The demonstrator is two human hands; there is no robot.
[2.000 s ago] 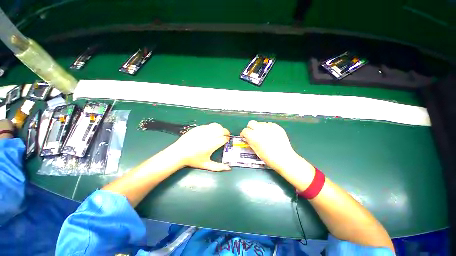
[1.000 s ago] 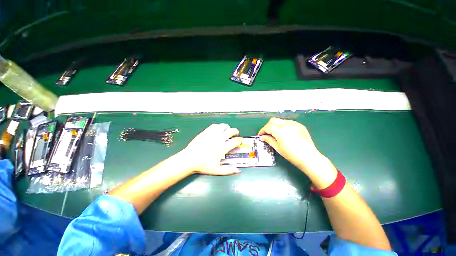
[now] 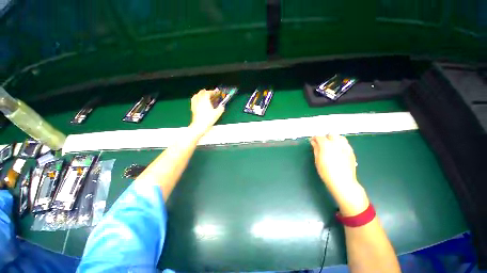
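Note:
My left hand is stretched out over the green belt and holds an open phone body by its left side. The phone is tilted and shows silver-white, black and orange parts. My right hand, with a red wrist band, is over the bench just below the white edge strip. Its fingers are loosely bent and nothing shows in them. A bundle of thin dark cables lies on the bench, mostly hidden by my left forearm.
Open phones lie on the belt, one just right of my left hand. Another rests on a black foam tray. More phones lie on clear bags at left. A wrapped post and a person's blue sleeve are at left.
My left hand has moved from the bench up to the belt with the phone. My right hand has let go of the phone and moved slightly right. The view has tilted up.

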